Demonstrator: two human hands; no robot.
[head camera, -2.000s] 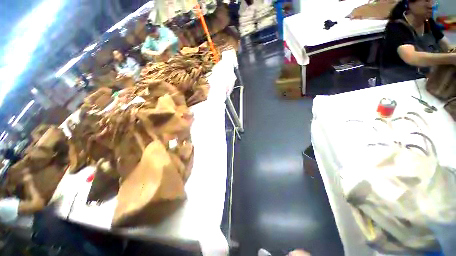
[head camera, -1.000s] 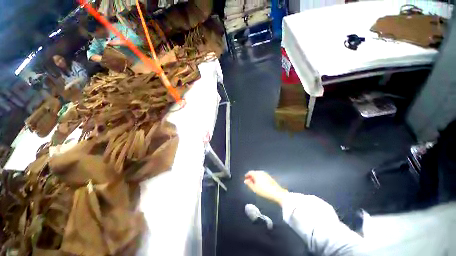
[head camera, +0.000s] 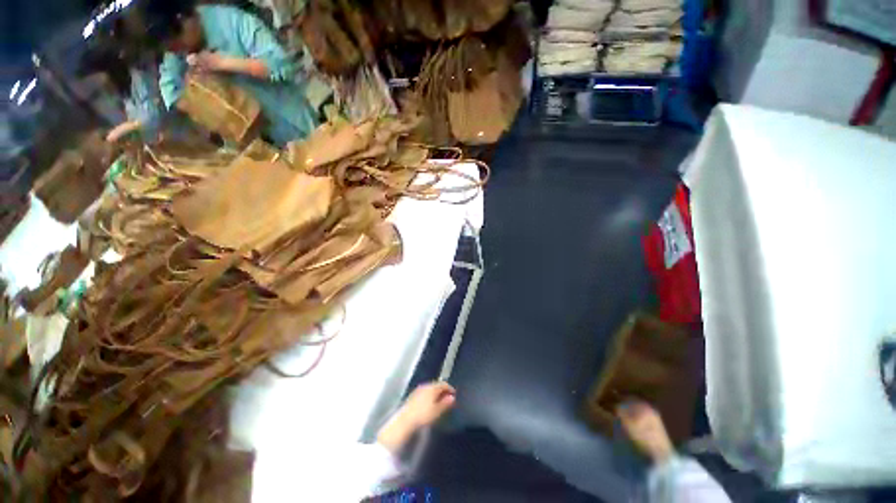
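Observation:
Brown bags with long thin straps lie in a large heap (head camera: 255, 211) on the white-covered table (head camera: 339, 393) to my left. One bag lies flat on top, and strap loops hang over the table's right edge. My left hand (head camera: 422, 405) is low beside that edge, fingers curled, with no bag visible in it. My right hand (head camera: 644, 427) is low on the right, blurred, in front of a brown carton (head camera: 648, 368); whether it touches the carton is unclear. Both sleeves are white.
A dark floor aisle (head camera: 560, 255) runs ahead between the tables. A red crate (head camera: 676, 255) with a white label stands beside the right white-covered table (head camera: 815, 285). Pale stacks (head camera: 609, 39) stand at the far end. A person in teal (head camera: 241, 59) handles a brown bag (head camera: 218, 106) behind the heap.
The view has moved forward along the aisle; the heap's far end and the crate are nearer. Both hands now show, where one showed before. The orange-red cord has left the view.

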